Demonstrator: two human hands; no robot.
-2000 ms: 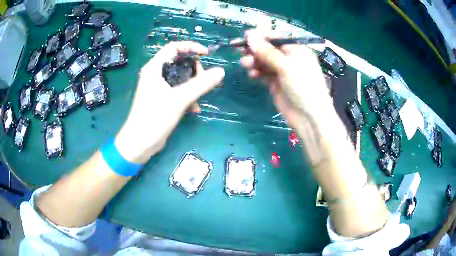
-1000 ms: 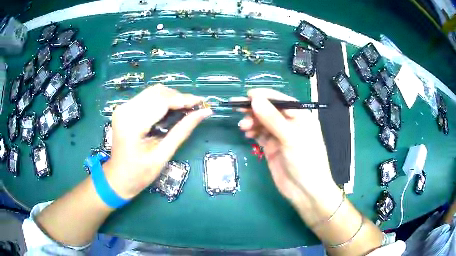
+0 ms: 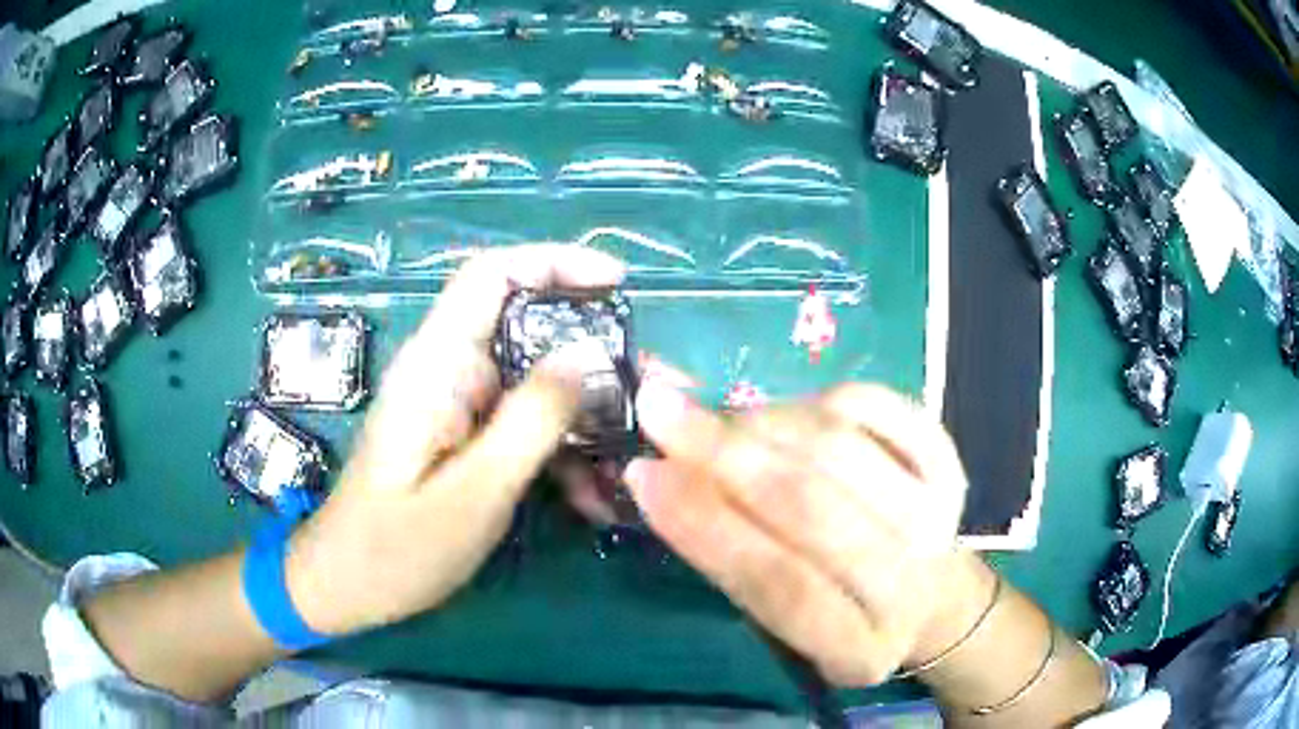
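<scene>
A rounded black device unit [image 3: 574,342] with silvery electronics faces up in my left hand [image 3: 456,413], whose thumb lies over its open side. My right hand [image 3: 798,499] is at the unit's right edge, its fingertips close to or touching it. A dark slim tool, likely the tweezers [image 3: 776,648], shows partly below my right hand; its tip is hidden. The clear blister tray [image 3: 627,171] lies behind the hands with small gold and white parts in some pockets. Two units [image 3: 314,359] lie just left of my left hand.
Many units [image 3: 107,207] lie at the left and more [image 3: 1137,242] at the right. A black strip sheet [image 3: 993,328] stands right of the tray with a unit on it. Red-pink scraps [image 3: 815,325] lie near the tray's front edge. A white box [image 3: 1215,453] with a cable is far right.
The held unit has turned open side up and come lower. My right hand has moved down to its right edge; the tweezers have swung downward from level. The tray shows lower and further left.
</scene>
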